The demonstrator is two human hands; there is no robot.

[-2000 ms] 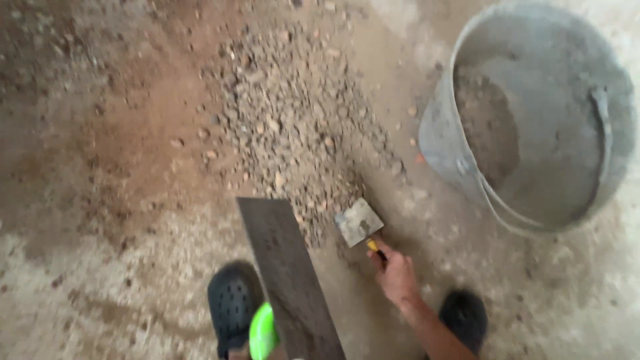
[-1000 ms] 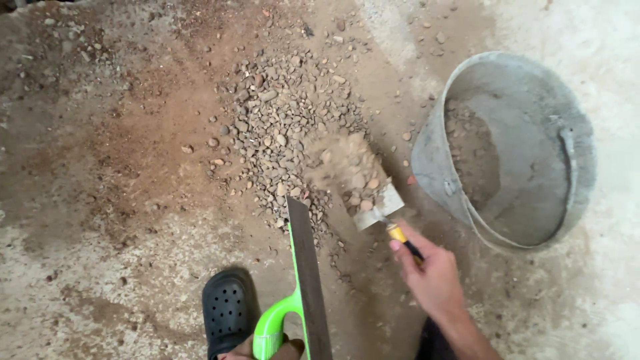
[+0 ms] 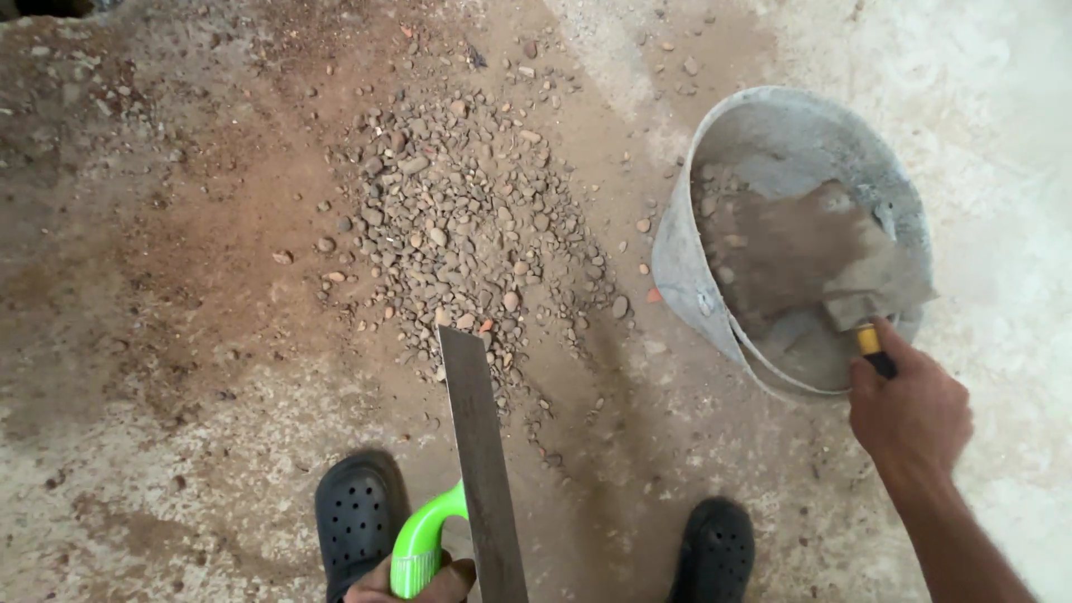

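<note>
My right hand grips the yellow and black handle of a trowel at the near rim of a grey bucket. The trowel's blade is over the bucket's opening, with a blurred brown mass of grit at it. At the bottom edge my left hand holds the green handle of a plastering trowel, its long metal blade upright on edge and pointing away from me. The blade's tip overlaps the near side of a pile of gravel on the floor.
Two dark clogs are on my feet at the bottom. Reddish dust and scattered stones cover the concrete floor left of the pile. A dark hole shows at the top left corner.
My right hand has moved right with the trowel, from the gravel pile to the bucket. A second ago the trowel bore grit and stones beside the pile. My left hand still holds the green handle.
</note>
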